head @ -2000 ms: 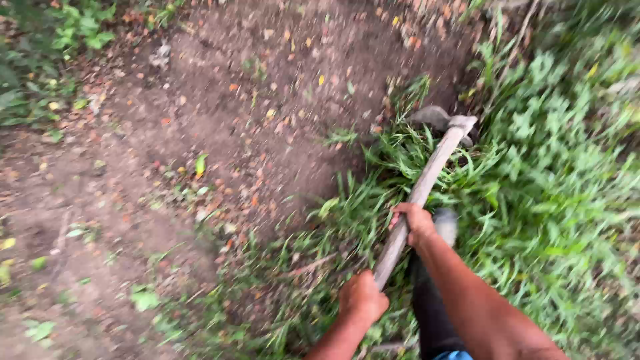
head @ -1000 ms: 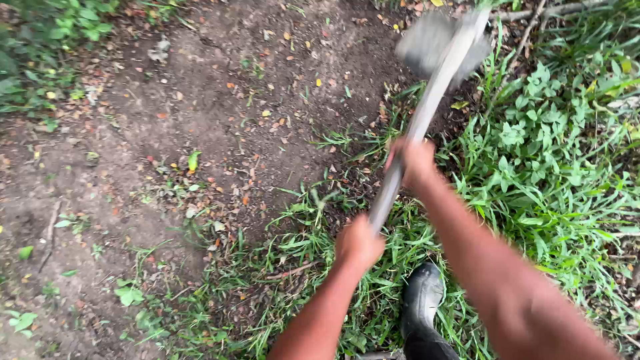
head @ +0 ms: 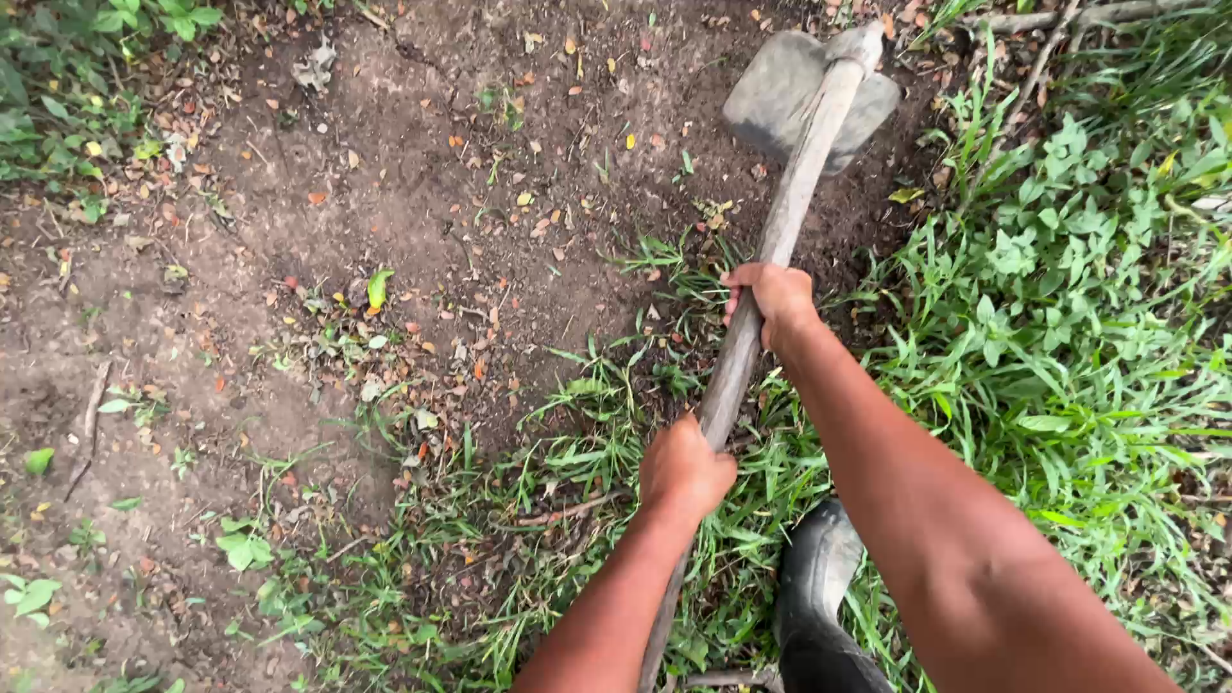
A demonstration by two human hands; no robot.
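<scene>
Both hands grip the wooden handle of a hoe. My left hand is closed around its lower part, and the end of the handle runs down past the bottom of the view. Farther up, my right hand wraps the handle near its middle. The broad metal hoe blade, soiled with earth, is at the top right over bare soil beside the grass; whether it touches the ground I cannot tell.
A black rubber boot stands in grass below my right forearm. Green weeds cover the right side, with a branch at the top right. Bare soil with scattered leaves lies left; a stick is on it.
Two seconds ago the hoe blade was at the grass edge; it now lies farther up the view, over soil. One second ago it was blurred by motion. Both hands have kept hold of the handle.
</scene>
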